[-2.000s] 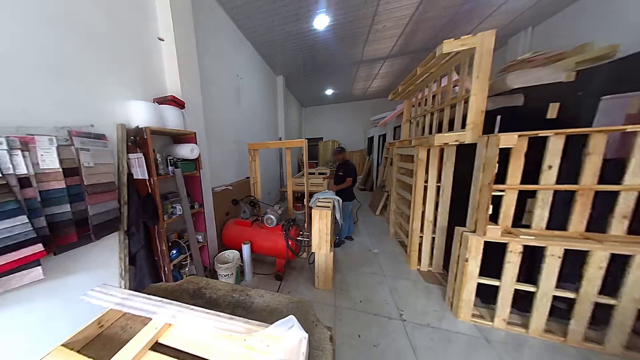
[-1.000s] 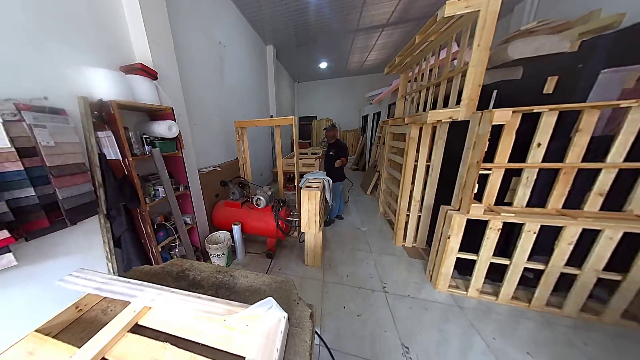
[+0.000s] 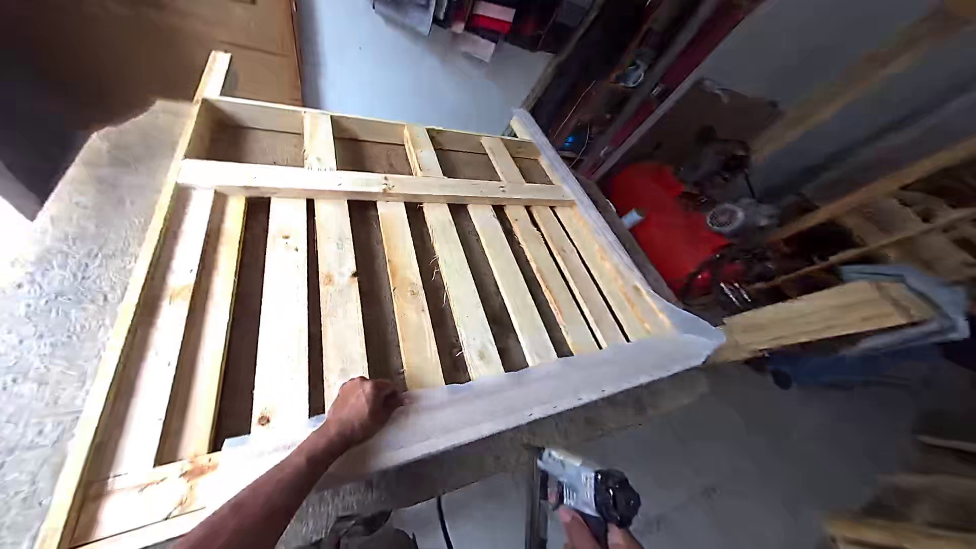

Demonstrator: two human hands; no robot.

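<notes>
A slatted wooden frame point(image 3: 404, 290) lies on a rough-surfaced worktop. White fabric point(image 3: 534, 389) wraps its near rail and runs up along the right rail. My left hand point(image 3: 366, 408) presses with curled fingers on the fabric edge at the near rail; whether it pinches the fabric cannot be told. At the lower right my right hand point(image 3: 583, 530) is closed round the handle of a pneumatic stapler point(image 3: 583, 488), which is off the frame, just beyond the worktop's near edge. The stapler's grip is partly cut off by the picture's lower edge.
The rough worktop point(image 3: 76, 252) extends to the left. A red air compressor point(image 3: 659, 225) stands beyond the right rail. Wooden boards point(image 3: 823, 316) with cloth over their end are at the right. A dark hose point(image 3: 444, 522) hangs below the near edge. Fabric samples point(image 3: 492, 19) hang on the far wall.
The view has swung down and left from the room to the worktop. Both hands and the stapler are now in view; neither showed before.
</notes>
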